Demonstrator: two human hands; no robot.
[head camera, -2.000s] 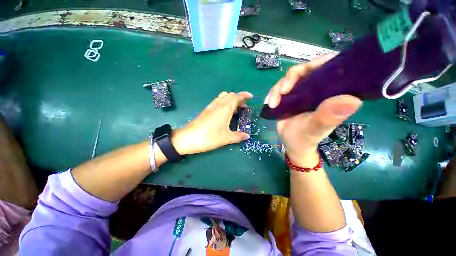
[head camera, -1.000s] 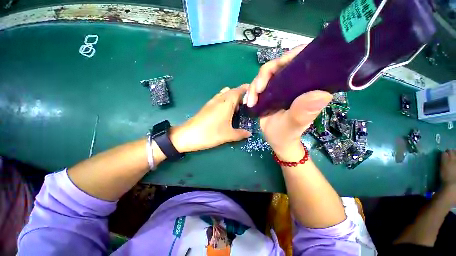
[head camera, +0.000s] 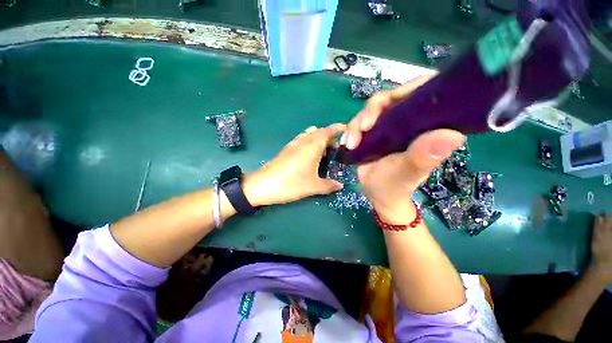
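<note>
My right hand (head camera: 402, 157) is closed around the dark purple electric screwdriver (head camera: 436, 104). Its nose points down to the left, over the circuit board module (head camera: 337, 171) between my left thumb and fingers. My left hand (head camera: 298, 166) holds this module on the green bench, beside a scatter of small screws (head camera: 350, 200). The screwdriver's tip and part of the module are hidden by my fingers and the tool's nose. A whitish hanging loop (head camera: 503, 114) is at the screwdriver's upper part.
A heap of modules (head camera: 463, 201) lies right of my right wrist. One module (head camera: 229, 130) lies left, another (head camera: 366, 87) beyond my hands. A light blue box (head camera: 298, 37) stands at top centre, another (head camera: 588, 151) at right. White ring frames (head camera: 140, 71) lie upper left. People's limbs show at both sides.
Since two seconds ago the screwdriver's nose has moved left and down onto the module in my left hand. The whole view has shifted slightly. A person's arm now shows at the lower right.
</note>
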